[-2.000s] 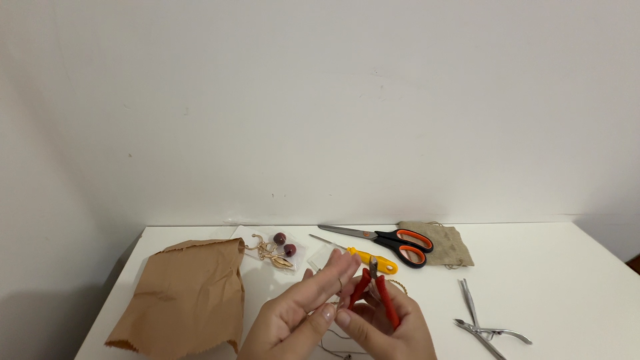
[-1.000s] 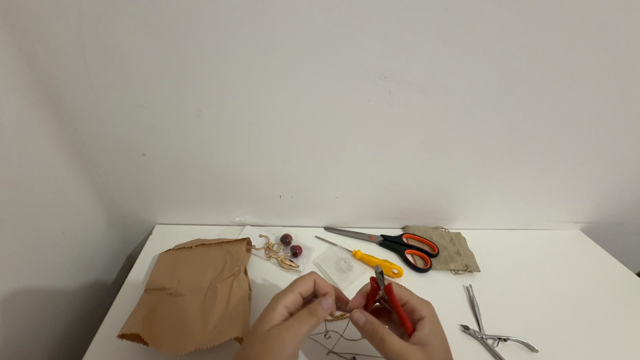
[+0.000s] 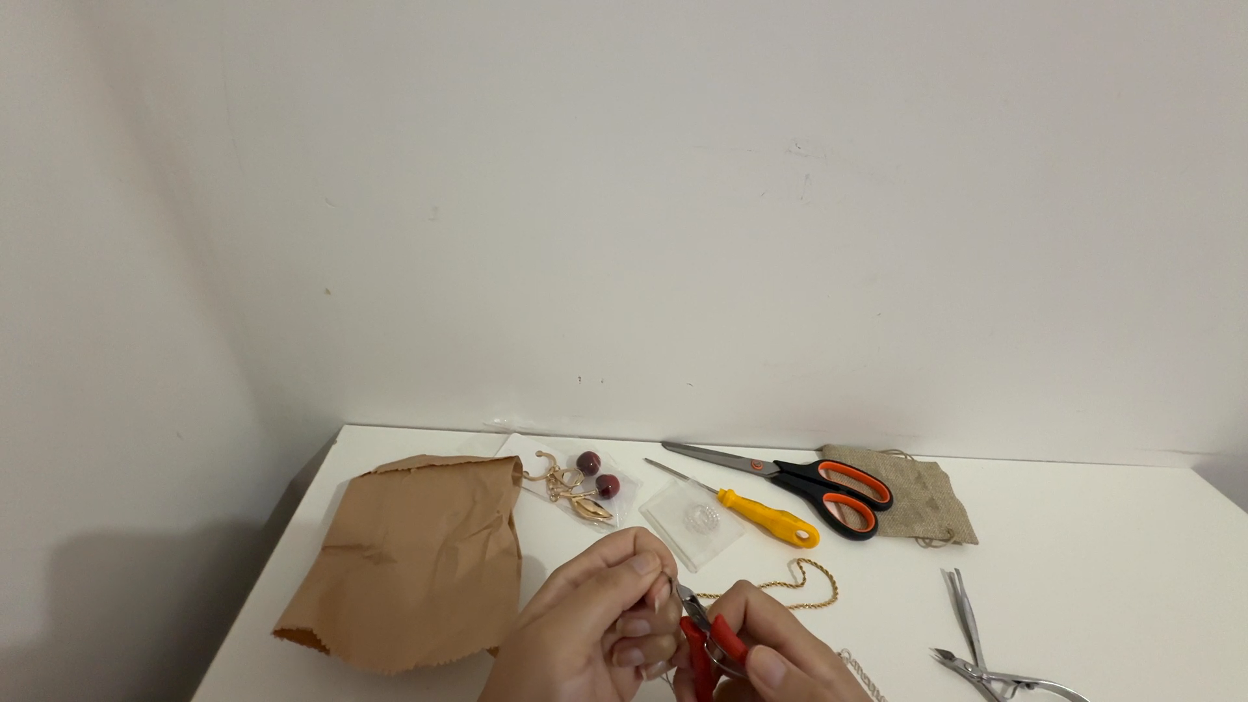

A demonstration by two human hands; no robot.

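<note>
My right hand [image 3: 780,653] holds small red-handled pliers [image 3: 717,639], their metal jaws pointing up and left. The jaw tips are at the fingertips of my left hand [image 3: 604,614], where thumb and forefinger pinch something too small to make out. Just behind the hands a gold rope chain [image 3: 819,575] lies curved on the white table, partly hidden by my right hand. Part of a silver-coloured chain [image 3: 860,675] shows beside my right hand. Beyond my left hand lies a clear plastic packet [image 3: 694,522] with a coiled clear piece in it.
A brown paper bag [image 3: 419,565] lies at left. Behind are dark red beads [image 3: 606,486] with gold-coloured pieces in clear plastic, a yellow-handled screwdriver [image 3: 770,517], black-and-orange scissors [image 3: 819,487] and a burlap pouch [image 3: 907,487]. Metal nippers [image 3: 985,673] and tweezers [image 3: 963,609] lie at right.
The pliers' tips have come to the fingertips of my left hand; a second ago they pointed up, apart from it. The gold chain on the table now shows more fully.
</note>
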